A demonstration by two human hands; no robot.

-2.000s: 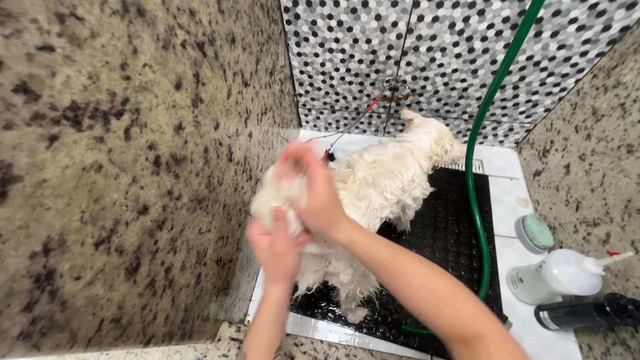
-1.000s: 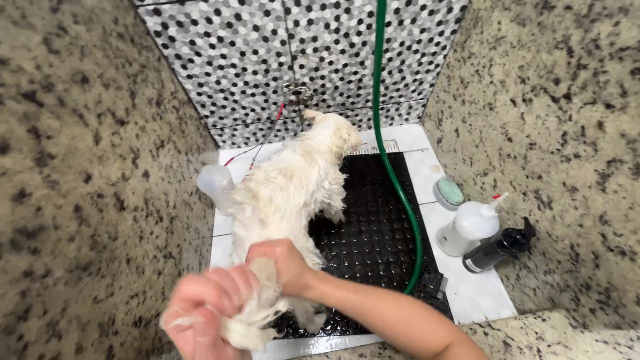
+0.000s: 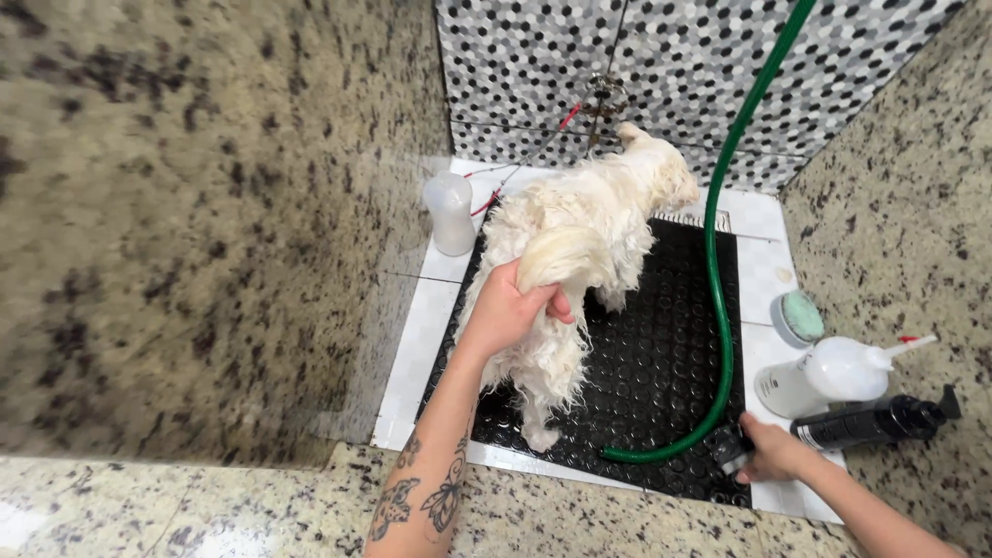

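Observation:
A wet, cream-white dog (image 3: 558,209) stands on a black rubber mat (image 3: 666,333), its head toward the tiled back wall. My left hand (image 3: 515,306) is closed around the dog's tail (image 3: 566,256), which is raised over its rump. At the mat's near right corner, my right hand (image 3: 767,449) has its fingers around a small black object (image 3: 728,447), whose kind I cannot tell. The open end of a green hose (image 3: 725,325) rests on the mat to the left of that hand.
A clear bottle (image 3: 449,213) stands left of the dog. Along the right edge are a round green-topped brush (image 3: 800,318), a white squeeze bottle (image 3: 825,376) and a black pump bottle (image 3: 876,421). Speckled stone walls flank the basin; a faucet (image 3: 604,97) and thin cord are behind the dog.
Both hands were together at the tail. The right hand has moved away to the black object by the mat's corner, while the left hand remains on the tail.

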